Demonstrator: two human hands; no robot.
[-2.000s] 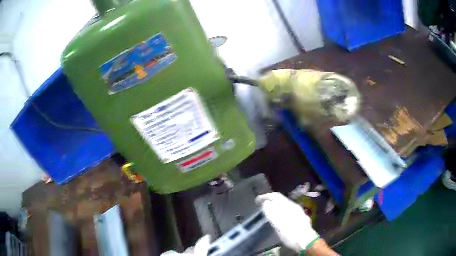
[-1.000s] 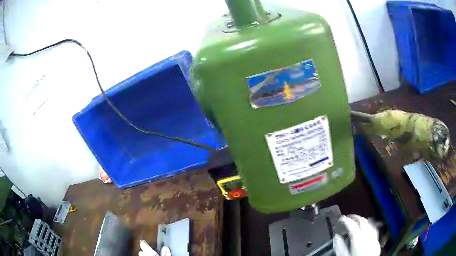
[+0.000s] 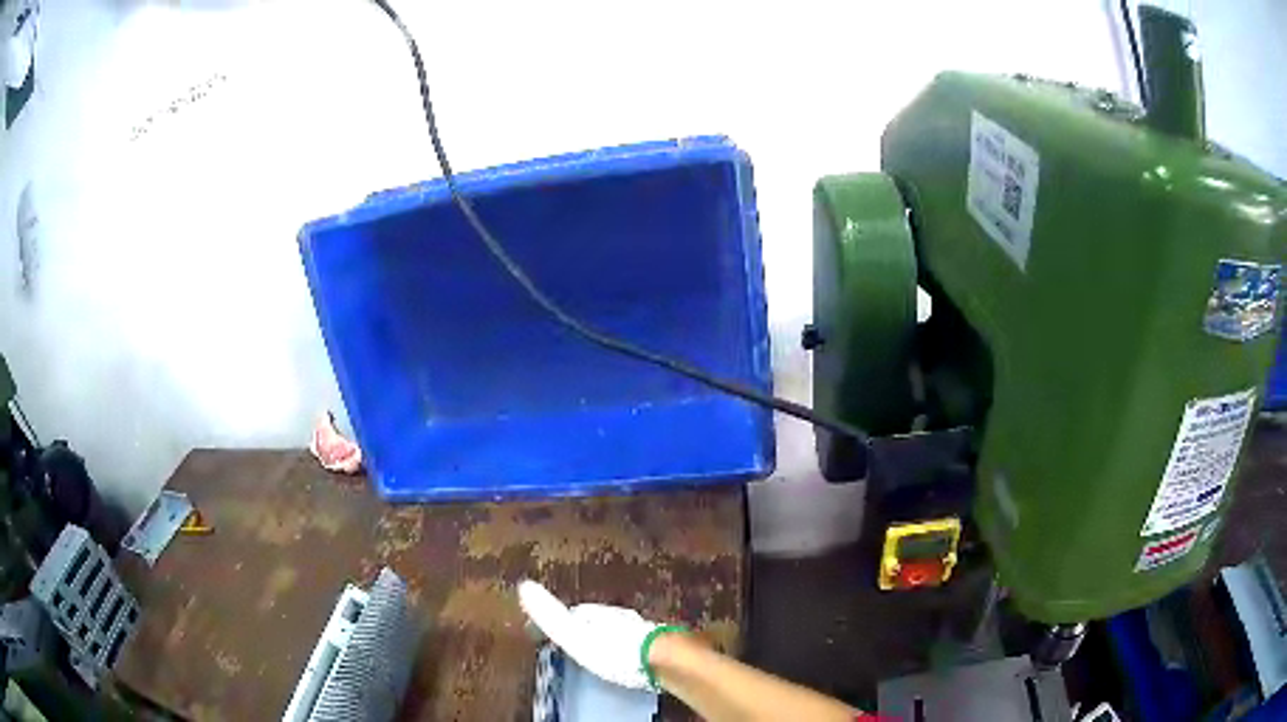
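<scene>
My left hand point(image 3: 607, 639), in a white knit glove with a green-edged cuff, is at the upper end of a silvery metal panel point(image 3: 615, 700) on the left bench. Its fingers close over the panel's edge, and one digit points out to the upper left. The forearm comes in from the lower right. The panel's lower part is cut off by the bottom edge. My right hand is out of the picture.
A finned grey metal part point(image 3: 378, 652) stands left on the worn bench point(image 3: 466, 564). A large blue crate point(image 3: 565, 325) leans on the wall, a black cable across it. The green machine head point(image 3: 1129, 381), switch box point(image 3: 919, 554) and machine table point(image 3: 974, 691) are at right.
The view has swung left, so the machine has shifted to the right. My left hand has come over the panel's upper end. My right hand, earlier at the machine table, has left the picture.
</scene>
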